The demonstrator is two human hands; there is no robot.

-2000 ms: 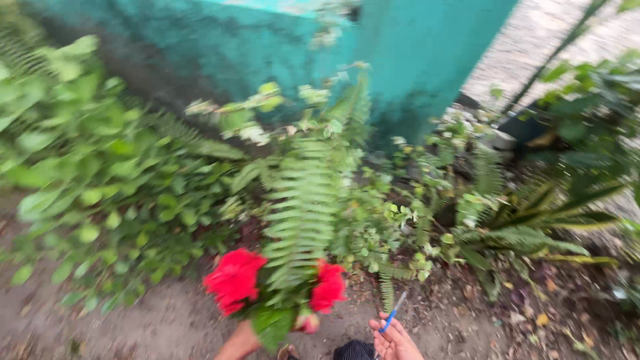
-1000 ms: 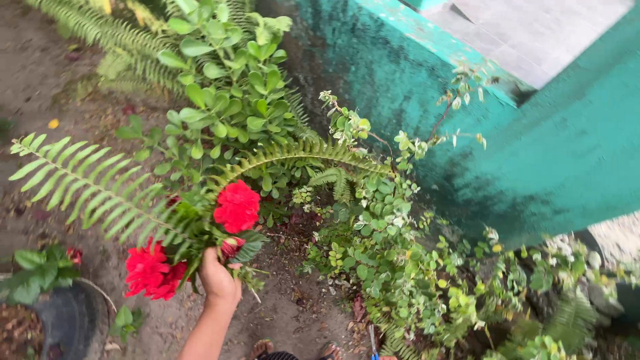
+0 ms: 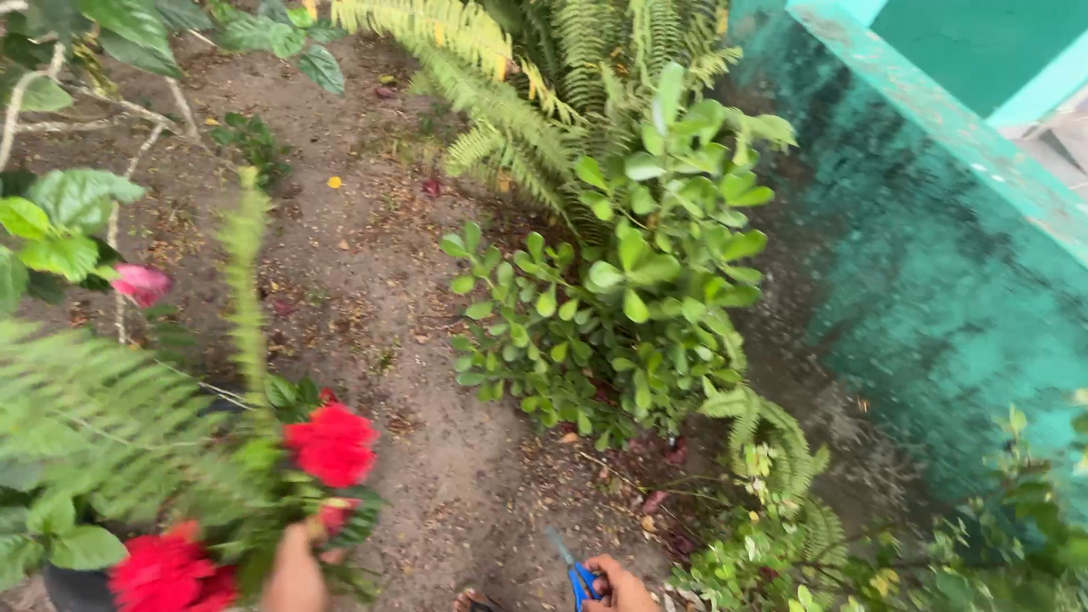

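Note:
At the lower left, my left hand (image 3: 296, 569) is closed around the stems of a bunch of red flowers (image 3: 333, 444) and green fern fronds (image 3: 127, 425). One red bloom stands above the hand, another hangs to its left, and a smaller red bud is beside the fingers. My right hand (image 3: 619, 586), at the bottom edge, holds blue-handled scissors (image 3: 581, 581) over the soil, blades pointing up and left. The blades are blurred, and whether they are apart cannot be told.
A leafy green shrub (image 3: 629, 280) grows mid-view, with a large fern (image 3: 595, 76) behind it. The teal wall (image 3: 960, 272) runs along the right. Branches with a pink bud (image 3: 142, 284) reach in at left. A dark pot (image 3: 76, 586) stands lower left; a sandaled foot (image 3: 476, 600) shows below.
The view has swung left along the path. The right hand and scissors, barely in view a second ago, show more fully now. The left hand still holds the flowers and fern, lower in view.

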